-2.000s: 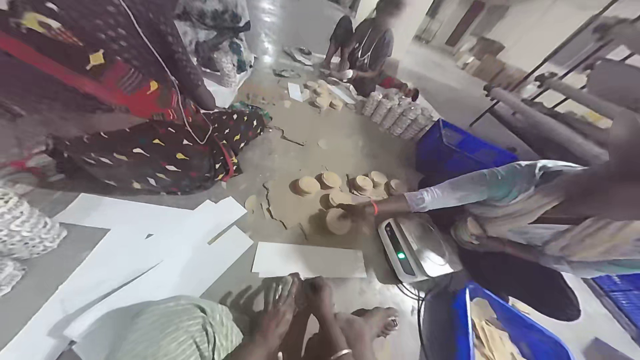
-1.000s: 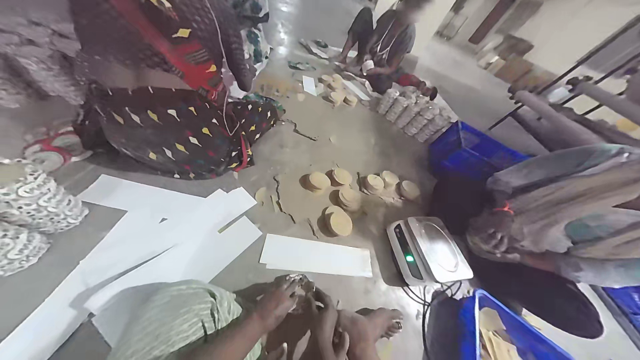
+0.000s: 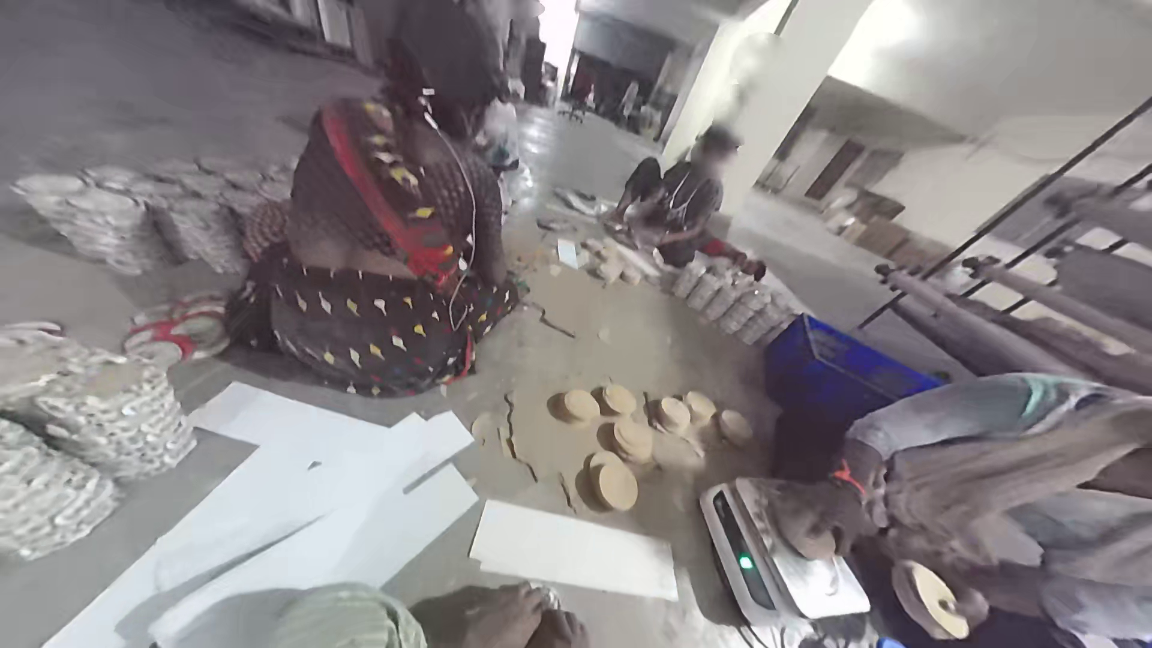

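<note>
At the bottom edge, my left hand [image 3: 511,616] and my right hand [image 3: 560,628] are close together, partly cut off. A small pale thing shows between them, too blurred to name. Just above them lies a white rectangular sheet [image 3: 576,551] on the floor. Beyond it stand several stacks of round tan discs [image 3: 615,484]. To the right is a digital weighing scale [image 3: 801,576] with a lit green display; a co-worker's hand [image 3: 814,517] holds a round tan piece over its pan. Their other hand is by a pale round disc [image 3: 931,598].
Large white sheets [image 3: 360,504] overlap at the left, near bundled stacks of pale rings [image 3: 112,405]. A seated person [image 3: 387,270] is beyond them; another person [image 3: 675,202] sits farther back beside wrapped rolls [image 3: 733,297]. A blue crate [image 3: 832,364] stands at the right, near metal rollers [image 3: 990,324].
The co-worker's hand, at the disc stacks two seconds ago and back near their body one second ago, is now at the scale with a round piece. The view has tilted up.
</note>
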